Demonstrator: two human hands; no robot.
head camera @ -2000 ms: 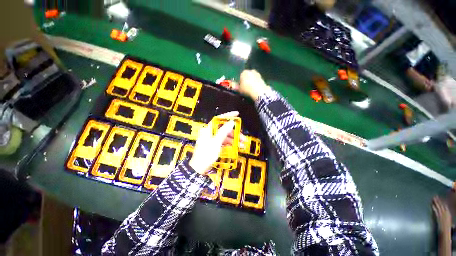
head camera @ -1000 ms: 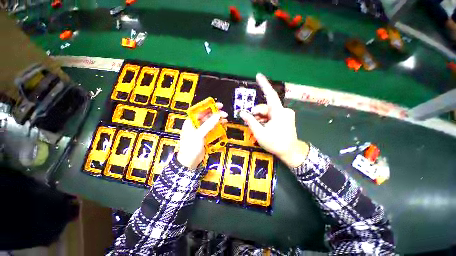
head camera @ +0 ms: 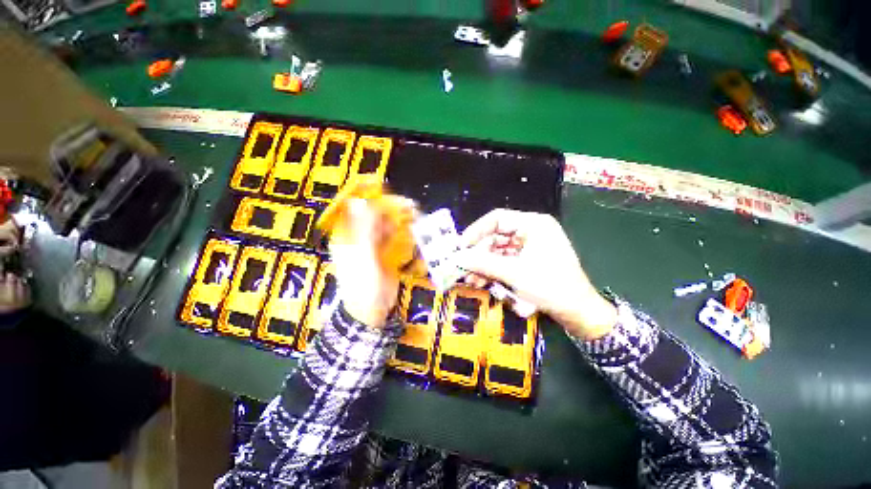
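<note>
My left hand point(head camera: 355, 263) holds a yellow-orange housing point(head camera: 387, 227) above the middle of the black tray; both are blurred. My right hand point(head camera: 535, 263) pinches a white plate with dark spots point(head camera: 437, 241) just right of the held housing. I cannot tell whether the plate touches the housing. The black blister tray point(head camera: 477, 177) lies under my hands. Rows of yellow-orange housings point(head camera: 258, 291) with dark openings fill much of it, and my hands hide some of them.
Red, white and grey parts point(head camera: 731, 320) lie on the bench at right. Beyond the pale printed strip point(head camera: 659, 186), the green belt point(head camera: 382, 91) carries scattered orange-red parts and part-filled housings point(head camera: 642, 50). A black boxy object point(head camera: 119, 196) and a pale greenish ring point(head camera: 88, 287) are at left.
My right hand has taken hold of the white plate, which lay on the tray, and brought it beside the held housing. The housing has turned in my left hand. Belt parts have shifted in view.
</note>
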